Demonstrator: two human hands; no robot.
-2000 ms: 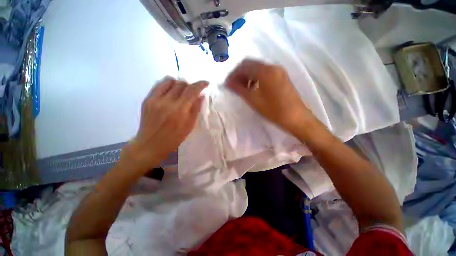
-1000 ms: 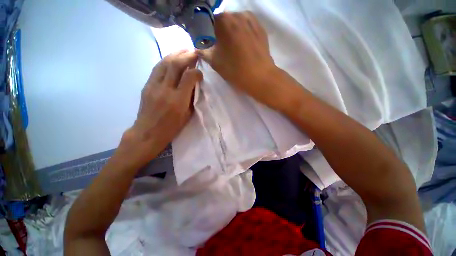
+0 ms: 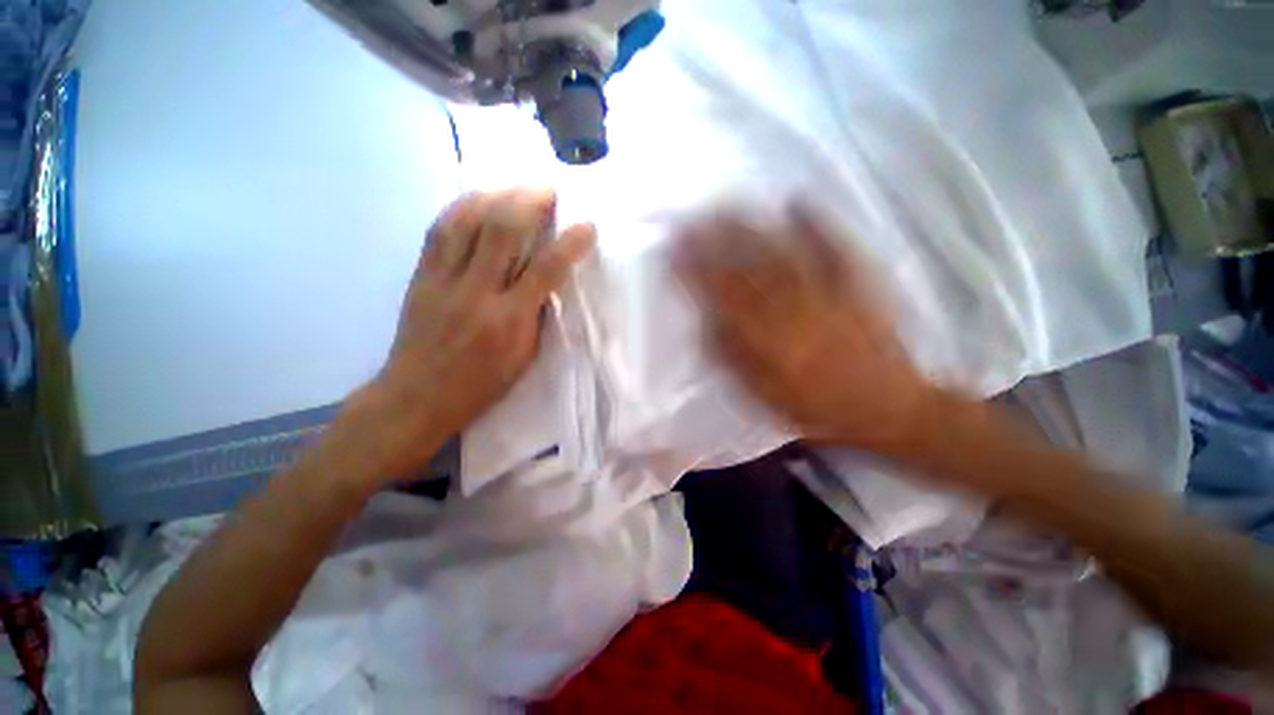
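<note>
A white garment piece (image 3: pixel 978 238) lies spread over the machine table and hangs past its front edge. My left hand (image 3: pixel 482 286) pinches a folded edge of the cloth between thumb and fingers, just below the sewing machine head (image 3: pixel 475 42). My right hand (image 3: pixel 789 307) is blurred and rests flat on or just over the cloth to the right, fingers apart. A stubby grey cylinder (image 3: pixel 573 119) hangs beside the needle area; the needle itself is hidden in glare.
A grey ruler strip (image 3: pixel 210 461) runs along the table's front edge. A white pile (image 3: pixel 461 601) lies below it at left. A tan box (image 3: pixel 1210 175) stands at right. A blue bar (image 3: pixel 869 643) is near the lap. Light-blue cloth lies at both sides.
My right hand has left the spot beside the needle area and moved right and down over the cloth, opening. My left hand keeps its hold on the folded edge. The view has shifted slightly.
</note>
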